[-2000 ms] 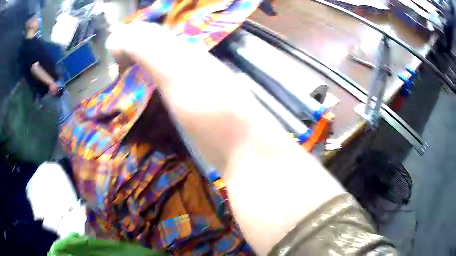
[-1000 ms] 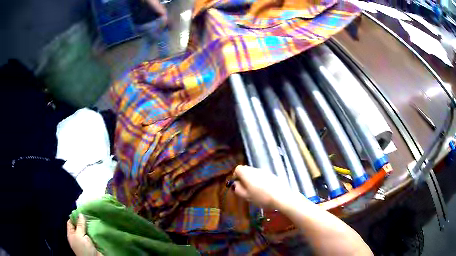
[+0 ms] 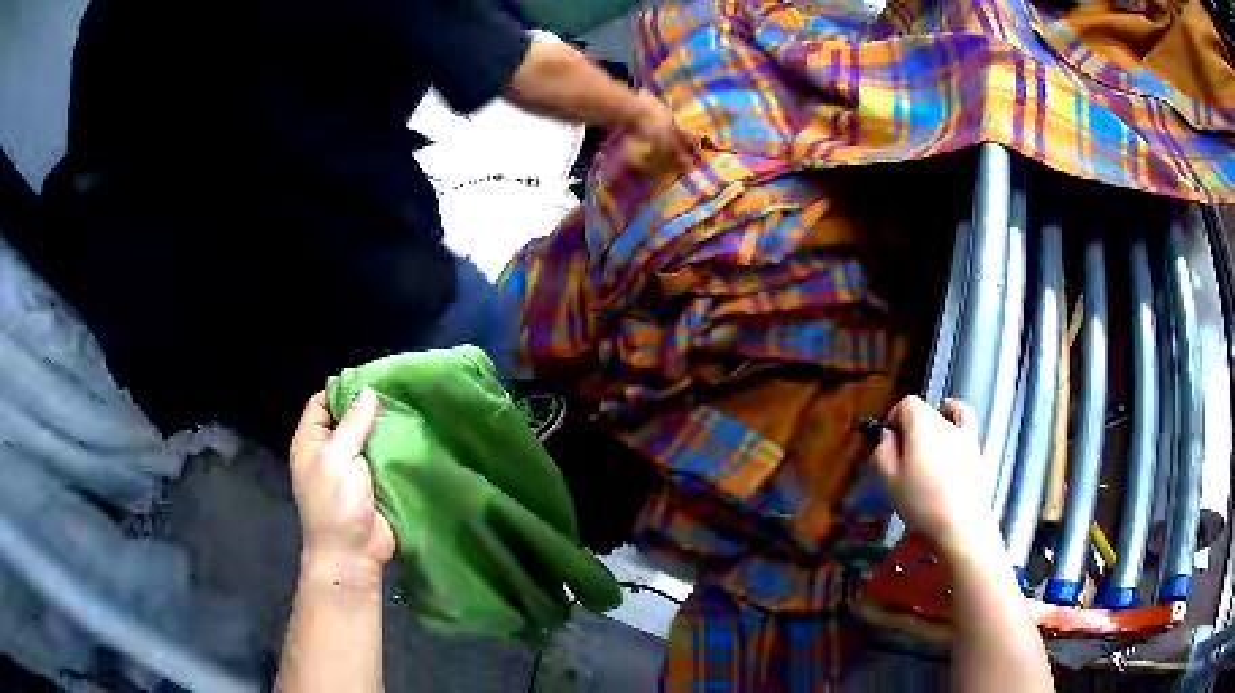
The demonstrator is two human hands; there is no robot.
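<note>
My left hand (image 3: 339,481) grips the upper left edge of a green cloth piece (image 3: 467,501), which hangs down to the right of it. My right hand (image 3: 928,460) is closed around a small dark object (image 3: 874,425), mostly hidden in the fist. It is in front of the plaid fabric (image 3: 731,291) and at the left side of the grey tubes. The plaid fabric is a large draped heap in orange, blue and purple checks.
A person in dark clothes (image 3: 257,203) bends in from the upper left, one hand touching the plaid heap. White material (image 3: 494,190) lies behind. Long grey tubes (image 3: 1084,420) with blue ends stand at the right above an orange-red edge (image 3: 1111,621).
The view has turned, and the plaid heap and tubes now sit further right. The green cloth is raised and more fully in view. The other person has come close, reaching to the plaid.
</note>
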